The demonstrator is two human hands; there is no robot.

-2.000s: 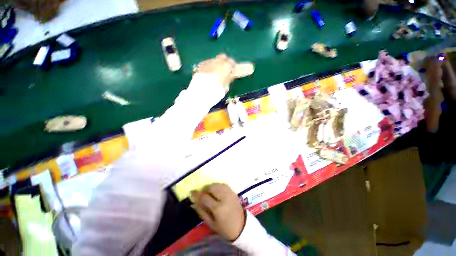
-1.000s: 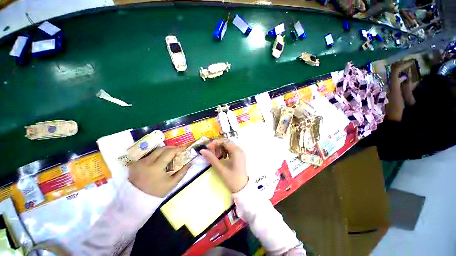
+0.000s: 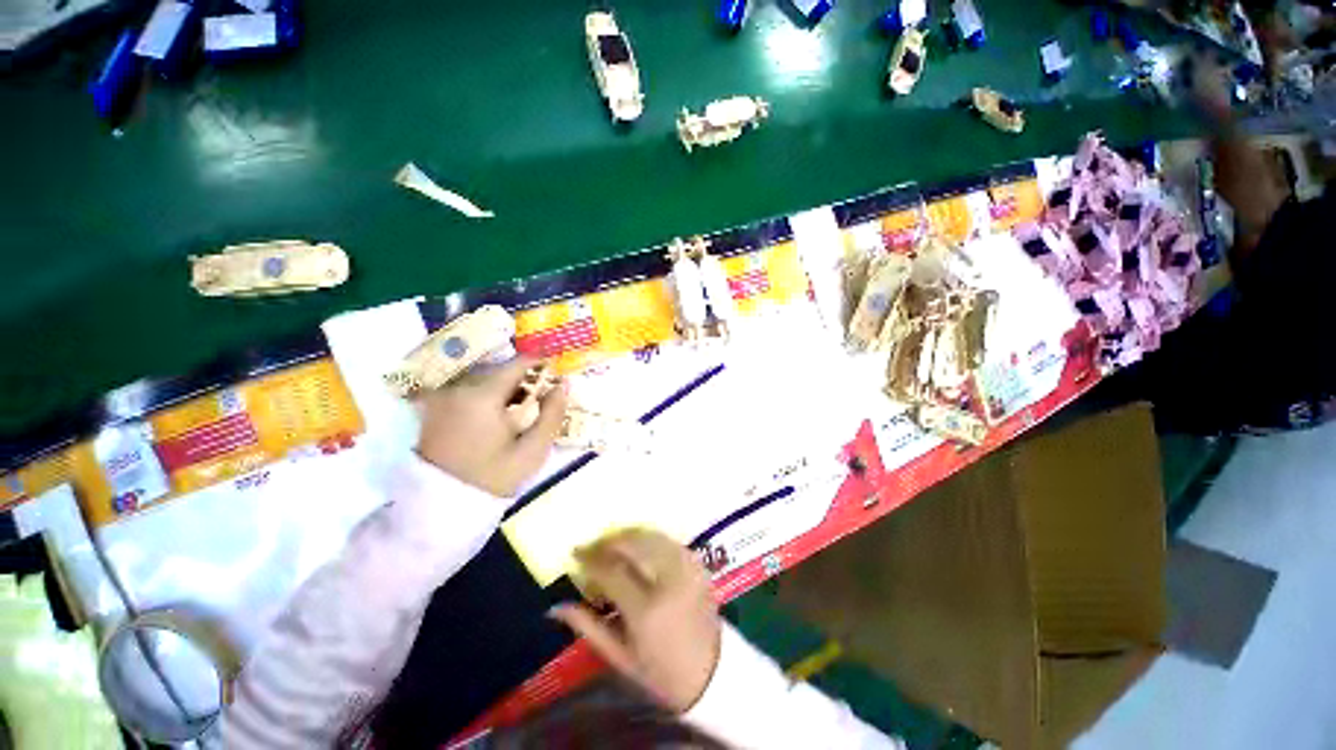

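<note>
My left hand (image 3: 495, 425) is on the white sheet and its fingers hold a beige module (image 3: 531, 393), partly hidden by the fingers. My right hand (image 3: 645, 601) is over the pale-yellow release sheet (image 3: 539, 545), slightly blurred, fingers spread; whether a small pad is at its fingertips I cannot tell. Another beige module with a round mark (image 3: 456, 350) lies just beyond my left hand at the belt edge. A whitish upright module (image 3: 699, 290) stands right of it.
A heap of beige modules (image 3: 926, 352) lies right of my hands, pink parts (image 3: 1121, 257) beyond. The green belt (image 3: 528, 191) carries modules, blue battery cells and a whitish scrap (image 3: 441, 191). A carton (image 3: 1092, 513) is below right, a tape roll (image 3: 164, 677) lower left. Another person's arm is far right.
My right hand has moved down from the module to the yellow sheet, away from my left hand. My left hand still holds the module. The view has shifted, so the belt things appear higher and further right.
</note>
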